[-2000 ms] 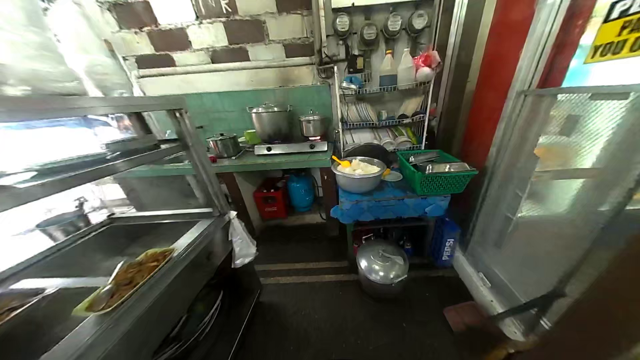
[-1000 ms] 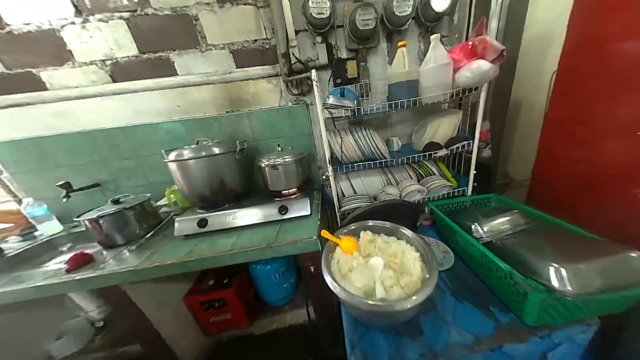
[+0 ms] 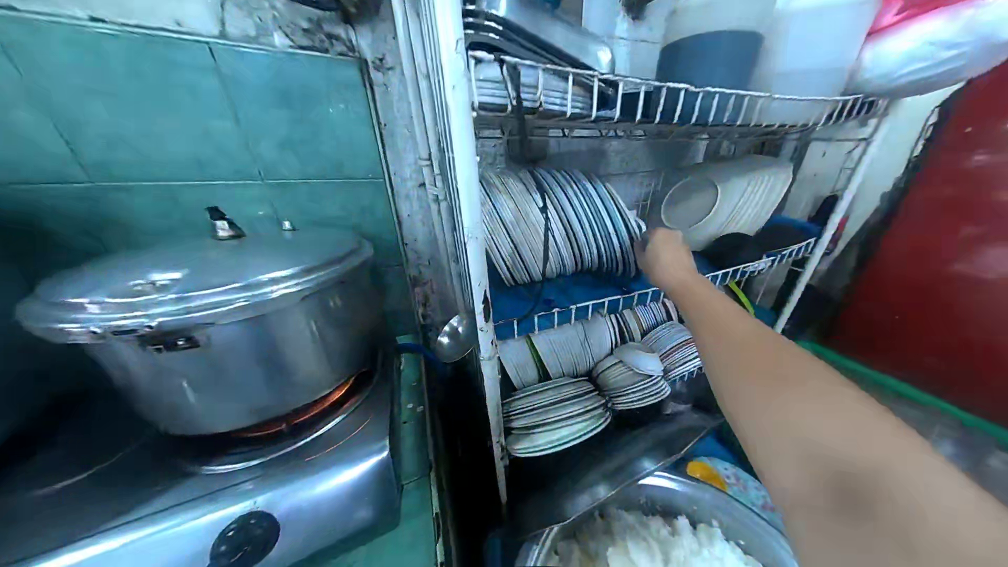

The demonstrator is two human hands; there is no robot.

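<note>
My right hand [image 3: 665, 253] reaches in from the lower right to the middle shelf of a white wire dish rack [image 3: 475, 260]. Its fingertips are at the right end of a row of upright plates [image 3: 563, 224]; whether they grip one is hard to tell. Right of the hand lies a nested stack of pale bowls [image 3: 728, 197]. More plates [image 3: 555, 417] and small saucers [image 3: 630, 378] fill the shelf beneath. A metal basin of cooked rice [image 3: 654, 539] sits below my forearm, partly under a dark lid [image 3: 614, 472]. My left hand is out of view.
At left, a large lidded metal pot [image 3: 228, 331] stands over a glowing burner on a steel gas stove [image 3: 315, 504]. A ladle [image 3: 455, 339] hangs beside the rack post. Metal trays [image 3: 543, 35] and plastic jugs [image 3: 709, 55] occupy the top shelf. A green basket's rim [image 3: 906, 386] is at right.
The view has moved much closer to the rack and stove. My right hand and forearm have come into view at the middle shelf; neither earlier frame shows them.
</note>
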